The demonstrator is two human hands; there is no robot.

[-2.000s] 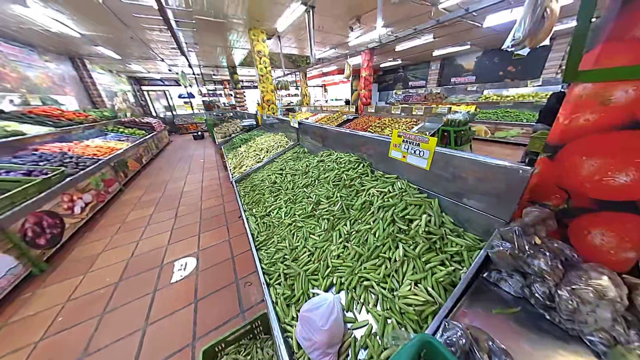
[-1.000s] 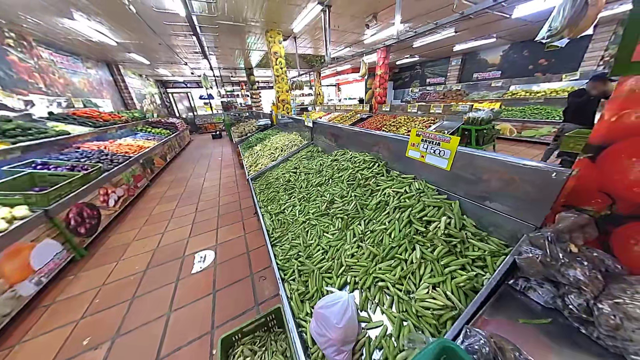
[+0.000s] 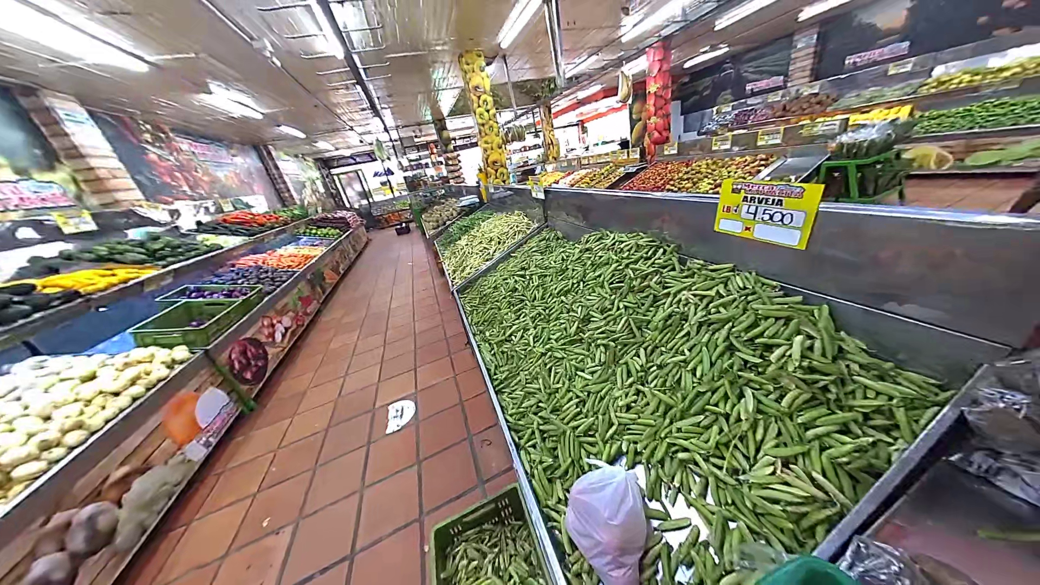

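Neither of my hands shows in the head view. A metal bin holds a wide heap of green pea pods [image 3: 691, 349]. On the pods at the near edge rests a tied whitish plastic bag [image 3: 608, 520], its contents hidden. Just right of it, a green plastic rim [image 3: 806, 572] is cut off by the bottom of the view. A green crate [image 3: 441, 540] with more pods stands beside the bin at floor side. A yellow price sign [image 3: 769, 213] is fixed on the bin's metal back wall.
A tiled aisle [image 3: 370, 439] runs ahead on the left. Beyond it stands a long produce shelf with pale round vegetables [image 3: 61, 406] and a green crate [image 3: 195, 322]. Bundled plastic bags [image 3: 1007, 414] lie on a metal surface at the right. Pale green pods [image 3: 491, 240] fill a farther bin.
The view has turned somewhat left, showing more of the left shelf. A person seen at the far right one second ago is out of view.
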